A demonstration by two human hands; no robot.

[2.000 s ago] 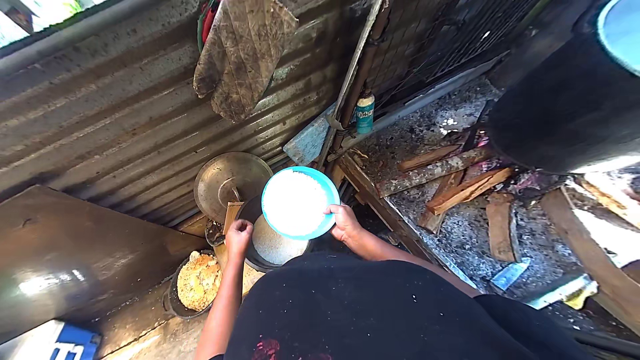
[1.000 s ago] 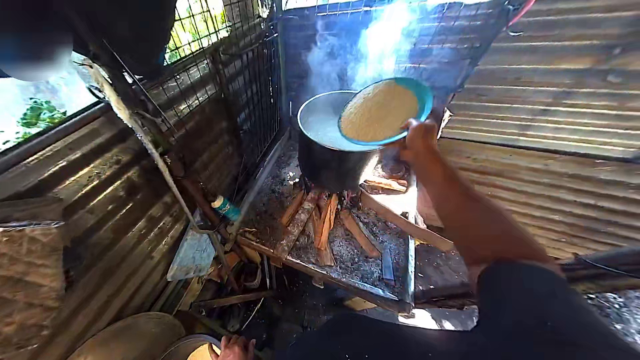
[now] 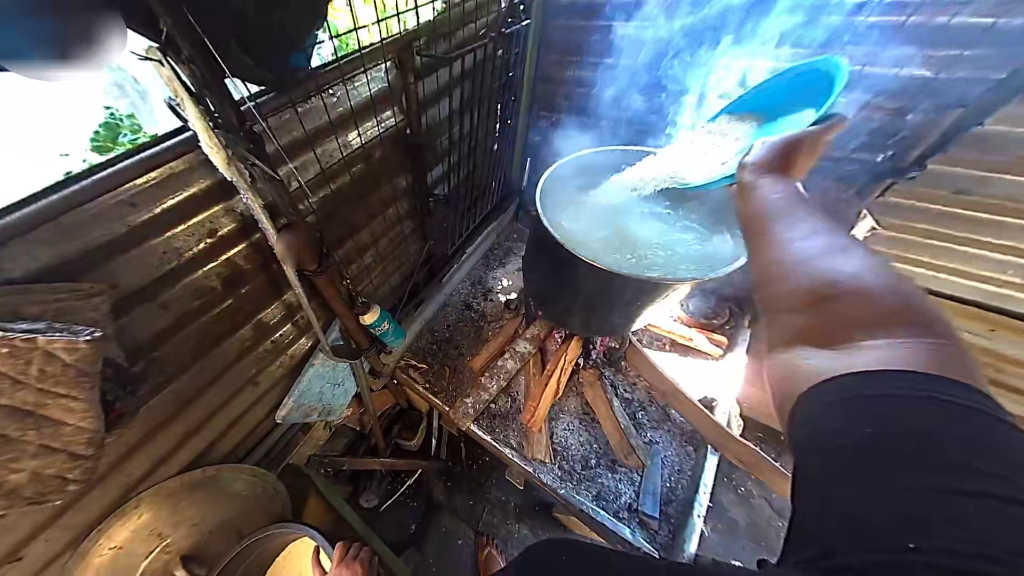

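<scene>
My right hand [image 3: 788,156] grips a blue plastic bowl [image 3: 788,100], tipped to the left over a large blackened pot [image 3: 592,288]. White grains, which look like rice [image 3: 680,164], slide from the bowl into the steaming, bubbling liquid [image 3: 648,232]. At the bottom edge my left hand [image 3: 348,558] rests by the rim of a metal pot [image 3: 276,540] with pale contents; its fingers show only partly, and its grip cannot be made out. A round metal lid [image 3: 188,520] lies beside that pot.
Split firewood [image 3: 552,384] burns under the pot on an ash-covered hearth with a metal edge [image 3: 552,488]. A teal container [image 3: 384,326] stands by a wooden post [image 3: 336,304]. Corrugated metal walls and wire mesh [image 3: 464,136] surround the hearth. A quilted cloth [image 3: 48,400] hangs at left.
The view has turned from the pots on the ground to the fire. My right hand has brought the filled bowl over the large pot and tipped it; grains now pour out.
</scene>
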